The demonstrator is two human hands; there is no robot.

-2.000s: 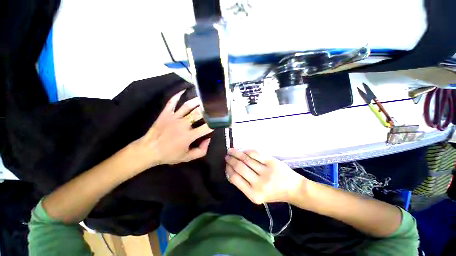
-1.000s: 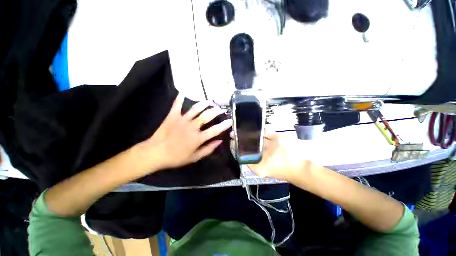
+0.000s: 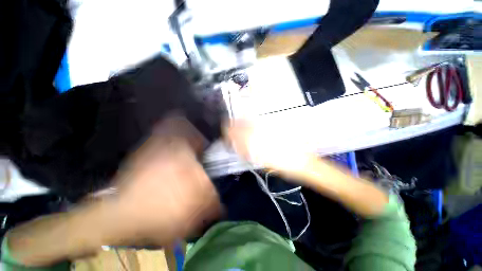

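The dark garment piece lies bunched on the table at the left, its right edge near the presser foot area. My left hand is large and strongly blurred, low over the cloth's near side; its fingers cannot be made out. My right hand is blurred and overexposed at the table's front edge, right of the cloth. A pale thin trim runs from below my right hand and hangs in loops over the lap. Whether either hand holds cloth or trim is unclear.
A black strap lies right of the needle area. Yellow-red snips, a small tan block and dark-red-handled scissors lie further right. A tangled trim bundle is below the table edge. Green sleeves show at the bottom.
The view has shifted, so the machine head no longer covers the middle. My left hand has moved down toward me, off its flat place on the cloth. My right hand is now clear of the machine head.
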